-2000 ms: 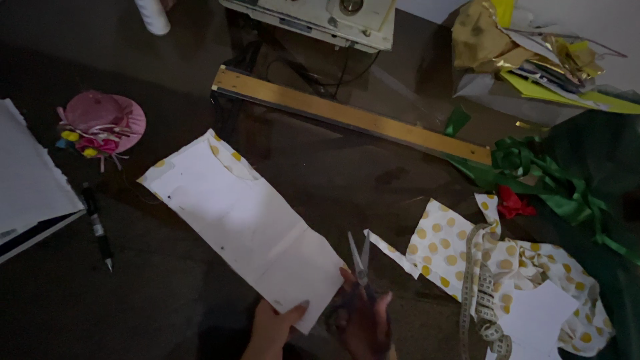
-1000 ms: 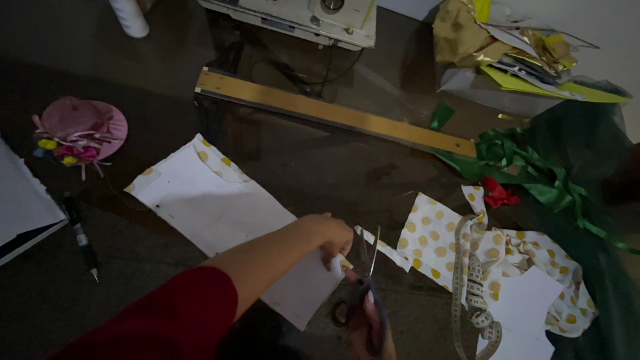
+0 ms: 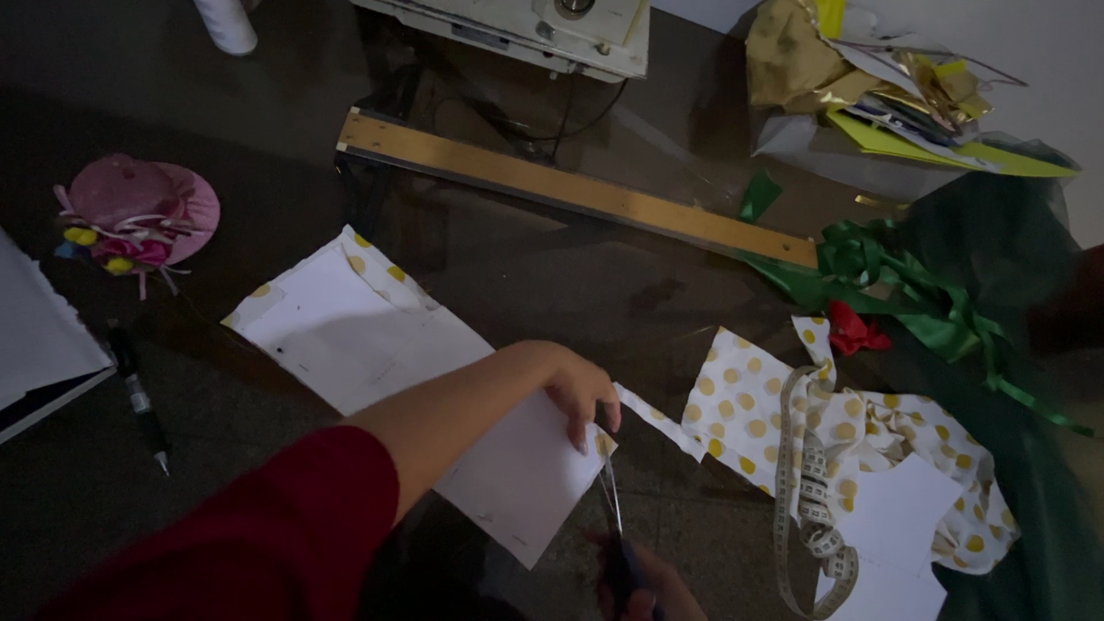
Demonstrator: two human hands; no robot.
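Observation:
A white paper pattern piece (image 3: 414, 371) lies over white fabric with yellow dots, whose edge shows at the upper left end and at a corner near my hands. My left hand (image 3: 582, 388) reaches across the paper, its fingers bent down at that right corner; whether they pinch the fabric is unclear. In my right hand (image 3: 647, 586), at the bottom, are dark-handled scissors (image 3: 616, 509), their blades pointing up to the same corner. A narrow strip of dotted fabric (image 3: 660, 420) lies just to the right.
A wooden bar (image 3: 578, 190) crosses the table below a sewing machine (image 3: 517, 34). Dotted fabric (image 3: 742, 388), a tape measure (image 3: 783, 466) and green ribbon (image 3: 949, 302) lie right. A pink hat (image 3: 129, 203), a pen (image 3: 138, 397) and a white spool (image 3: 226, 26) are left.
My left hand has moved from the paper's lower edge across to its right corner, with the forearm now over the paper. The scissors' blades, spread apart earlier, are now close together.

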